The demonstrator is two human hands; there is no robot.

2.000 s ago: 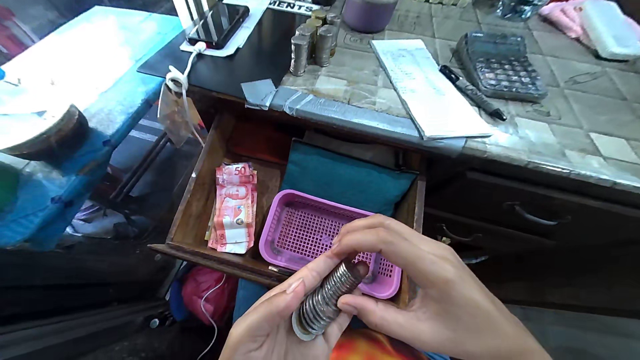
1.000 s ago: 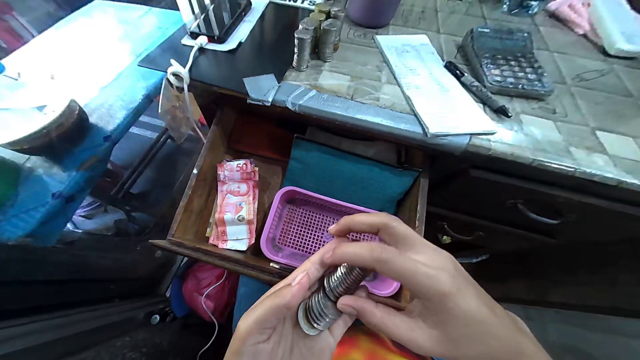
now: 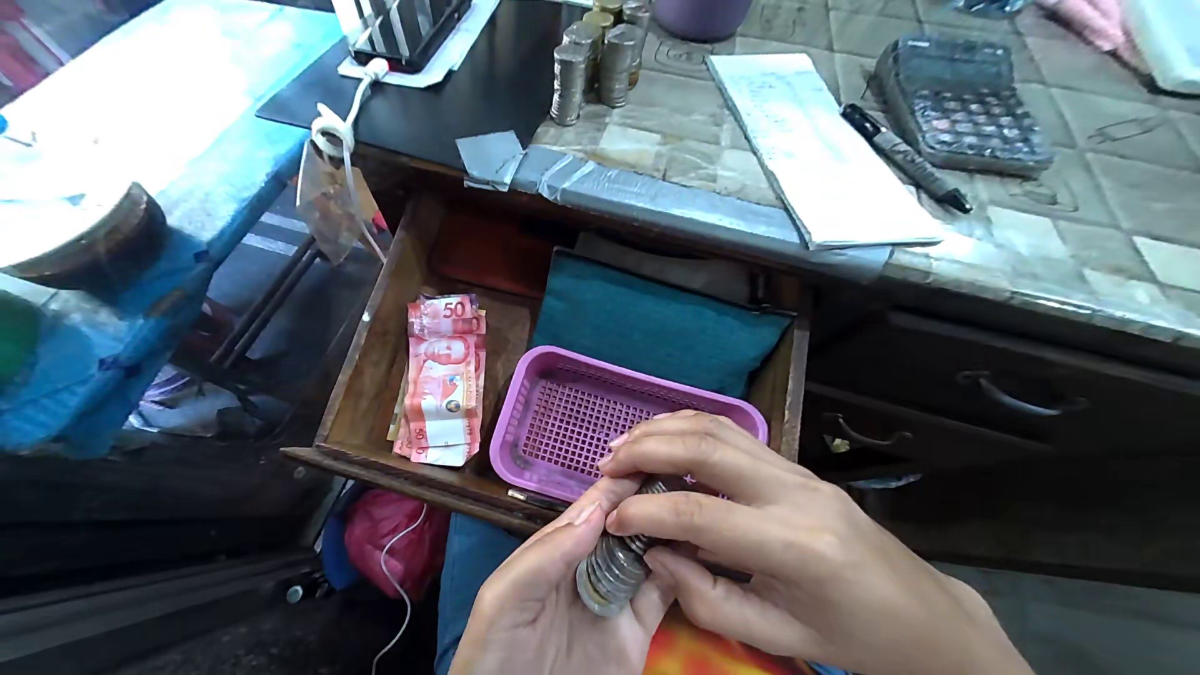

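A row of silver coins lies tilted in my left hand, which is cupped around it with the thumb along one side. The fingers of my right hand bend over the upper end of the row and hide part of it. Both hands are in front of a pink plastic basket in an open wooden drawer. To the basket's left lie red banknotes, and behind it a teal fabric pouch.
On the tabletop stand several coin stacks, with a paper pad, a black marker and a calculator to their right. A white cable hangs by the open drawer. A blue-covered table is at left.
My right hand's fingers have closed further over the upper part of the coin row, covering more of it than before. The basket, banknotes and pouch have not moved.
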